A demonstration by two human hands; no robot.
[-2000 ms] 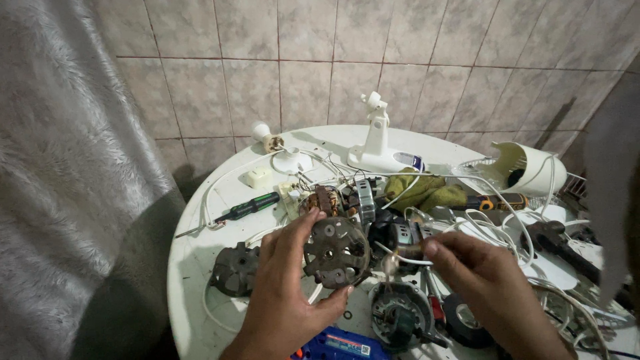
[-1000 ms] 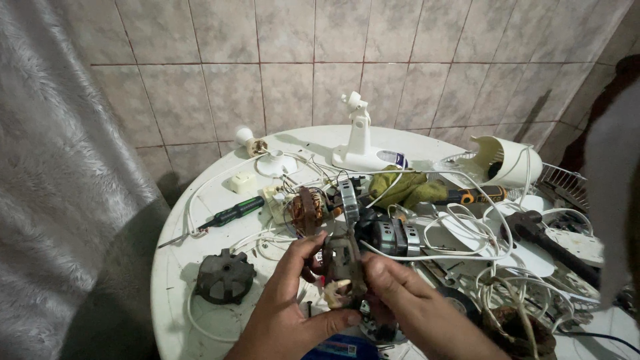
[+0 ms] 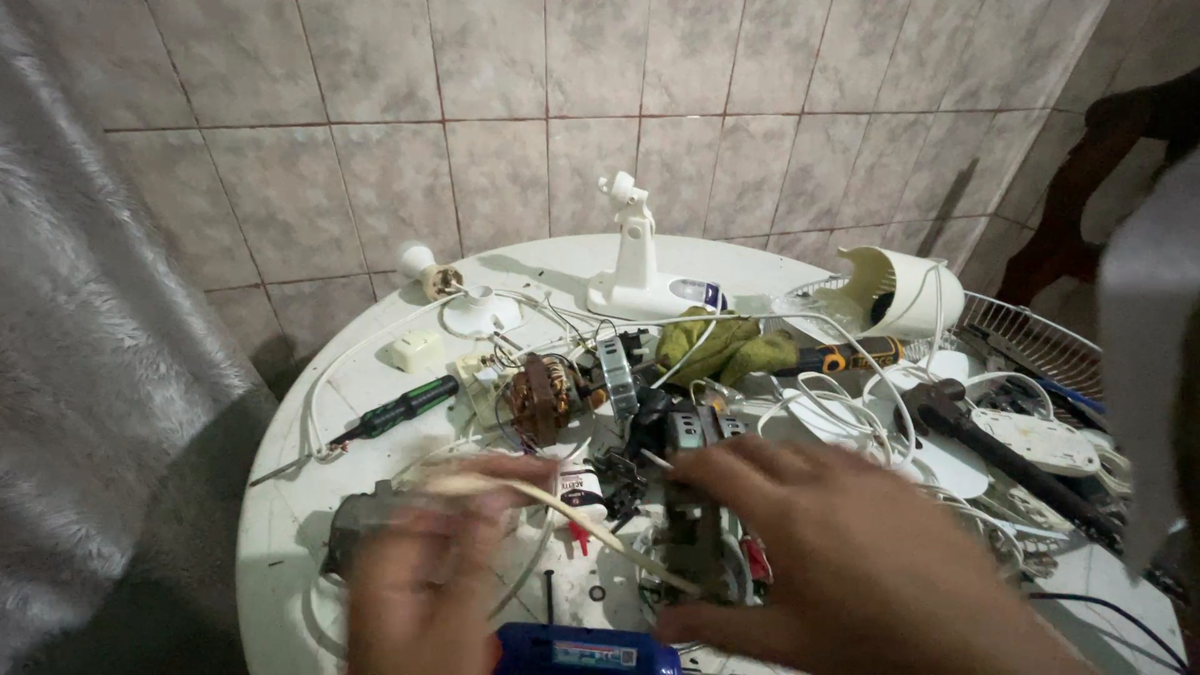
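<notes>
My left hand (image 3: pixel 441 562) is blurred; a cream-coloured cable or strip (image 3: pixel 562 506) runs from its fingers toward the lower middle. Its grip is not clear. My right hand (image 3: pixel 806 544) is spread over dark metal motor parts (image 3: pixel 689 534), thumb and fingers apart; whether it touches them is unclear. A grey metal motor housing (image 3: pixel 361 530) lies beside my left hand. Behind the hands are a motor stator with copper windings (image 3: pixel 539 398), a perforated metal bracket (image 3: pixel 616 375) and a small white oil bottle with a red tip (image 3: pixel 579 492). A blue object (image 3: pixel 591 652) lies at the bottom edge.
A green-black screwdriver (image 3: pixel 403 408) lies at the left. A white fan stand (image 3: pixel 636 258) stands at the back, near an olive cloth (image 3: pixel 717 347). White cables, a hammer (image 3: pixel 1012 459), a cream plastic housing (image 3: pixel 905 291) and a wire fan guard (image 3: pixel 1041 342) crowd the right side.
The round metal housing part held between both hands earlier no longer shows in them. My hands have moved apart, and the cream strip now stretches between them.
</notes>
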